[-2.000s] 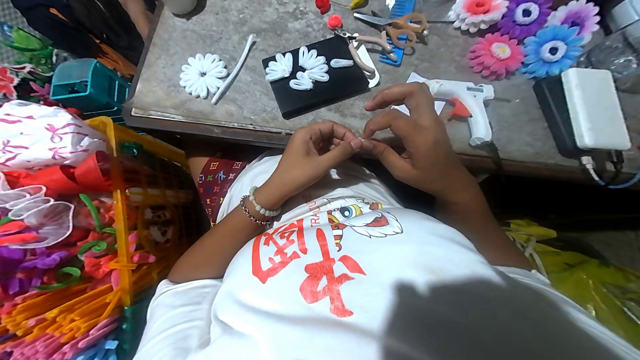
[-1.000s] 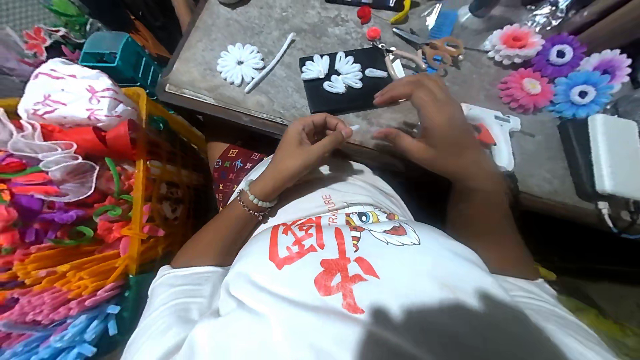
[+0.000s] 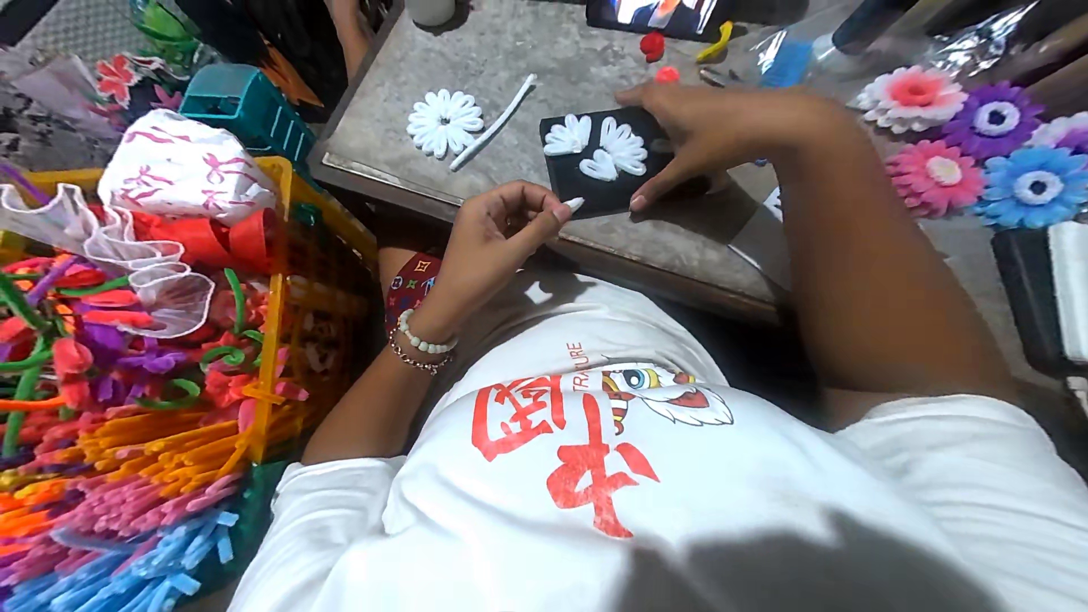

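My left hand point(image 3: 510, 225) pinches a small white pipe-cleaner piece point(image 3: 575, 205) between thumb and fingertips, over the table's near edge. Beside it my right hand point(image 3: 680, 140) reaches over the right side of a black pad point(image 3: 565, 183), its thumb and fingers apart; whether it touches anything beneath is hidden. White looped petal pieces point(image 3: 623, 146) lie on the pad. To the left, a white pipe-cleaner flower point(image 3: 444, 124) rests on the table, with a straight white fuzzy stem point(image 3: 495, 121) next to it.
A yellow crate point(image 3: 274, 340) full of coloured pipe cleaners stands at the left. Finished fuzzy flowers point(image 3: 943, 172) sit at the right, near a white device point(image 3: 1069, 289). A lit screen point(image 3: 663, 15) and red pompoms point(image 3: 653, 47) are at the back. The table edge point(image 3: 391, 183) runs before me.
My right hand has moved away from my left hand, up and forward to the black pad. My left hand keeps its pinch on the small white piece.
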